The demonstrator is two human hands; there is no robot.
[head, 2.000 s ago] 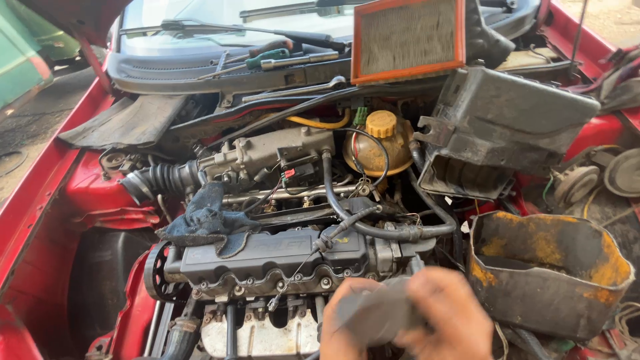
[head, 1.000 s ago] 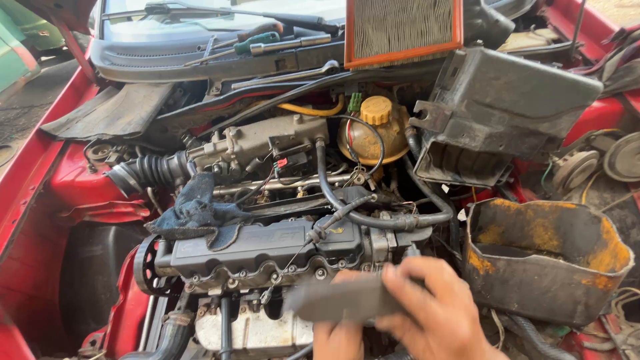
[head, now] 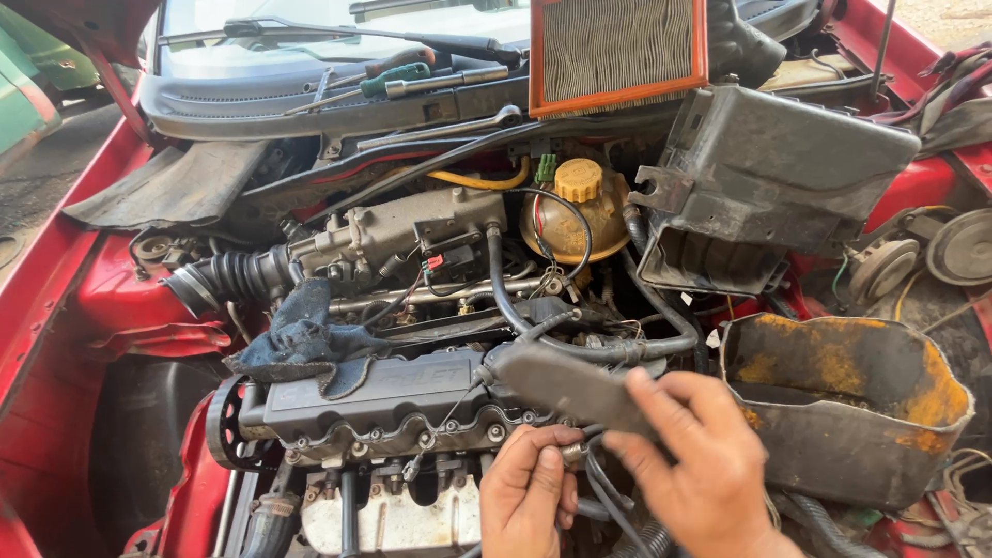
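My left hand [head: 531, 484] pinches a small ribbed metal piece [head: 573, 452], perhaps a sensor or plug, near the lower middle of the engine bay. A flat, dark grey strip [head: 577, 387], its material unclear, is gripped in my right hand [head: 694, 457]; it is blurred and reaches left above my left hand. Behind both hands lies the black engine valve cover [head: 387, 391], with a dark blue rag [head: 306, 333] draped over its left end. Dark cables hang beside the metal piece. Whether the strip touches it I cannot tell.
A yellow-capped coolant reservoir [head: 577, 209] stands behind the engine. At right are a black air filter box [head: 783, 170] and a cut, rust-stained container [head: 845, 449]. An orange-framed air filter [head: 620, 54] leans at the back. Screwdrivers [head: 395, 79] and a ratchet [head: 446, 130] lie near the windscreen.
The strip in my right hand has changed its angle and tilts down to the right now, where one second ago it lay nearly level. Both hands stay low in front of the engine.
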